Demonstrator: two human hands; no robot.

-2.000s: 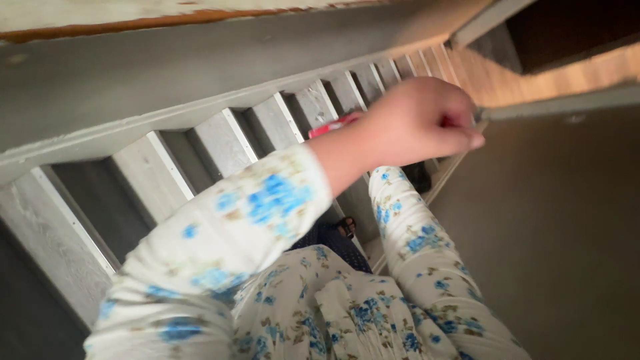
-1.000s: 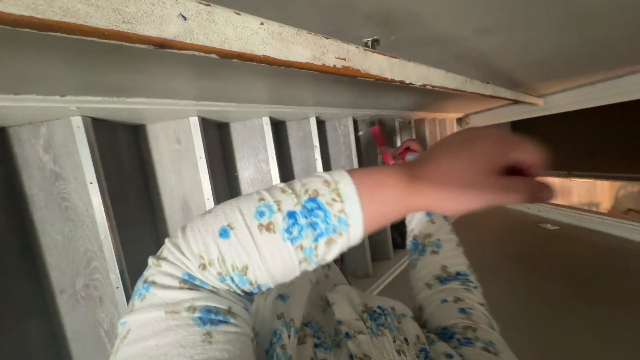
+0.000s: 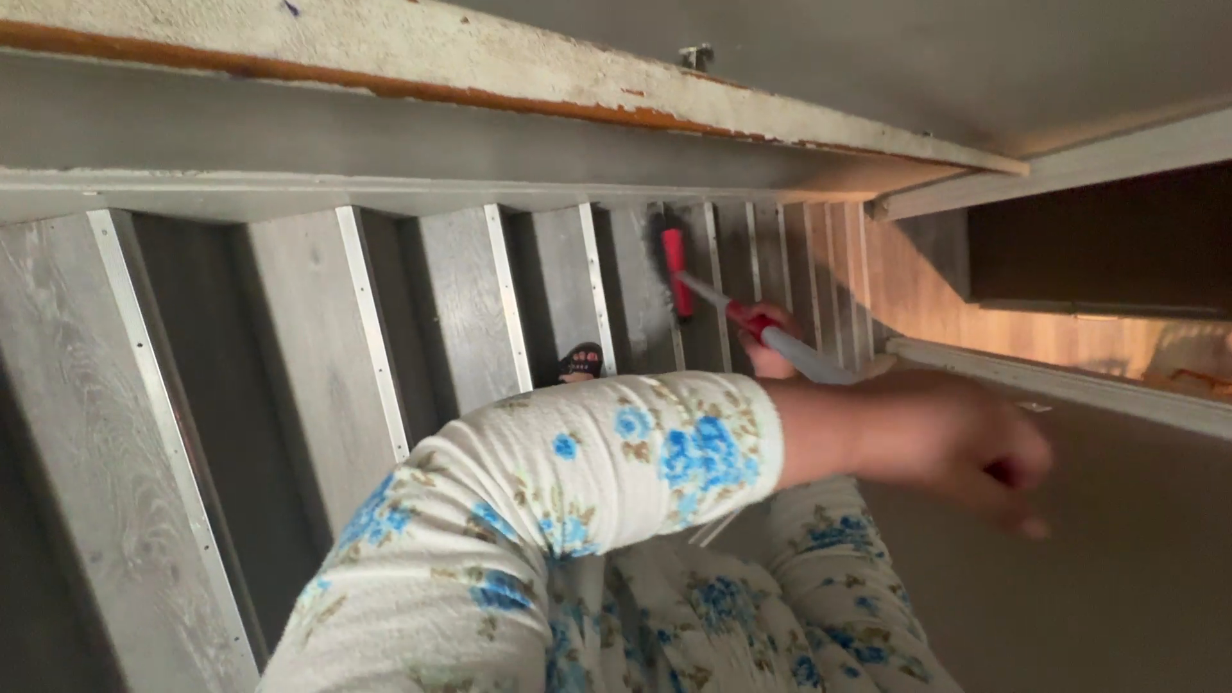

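A broom [image 3: 677, 274] with a red head and dark bristles rests on a grey stair tread, and its pale handle slants down to the right. My right hand [image 3: 768, 339] is wrapped around a red part of the handle. My left hand [image 3: 991, 457], blurred, is curled at the handle's upper end; my left forearm crosses over the handle and hides part of it. Both arms wear white sleeves with blue flowers. A foot in a dark sandal [image 3: 580, 362] shows on a tread to the left of the broom.
Grey wood-look stairs [image 3: 289, 318] with metal edge strips run across the view down to a wooden floor [image 3: 914, 260]. Along the top lies a ledge [image 3: 577, 82] with chipped white paint. A grey wall [image 3: 1059, 597] bounds the lower right, and a dark doorway [image 3: 1097, 241] opens at the right.
The broom head and my right hand, mostly hidden behind my left arm earlier, now show plainly. The view has turned since the oldest frame, bringing the chipped ledge further in.
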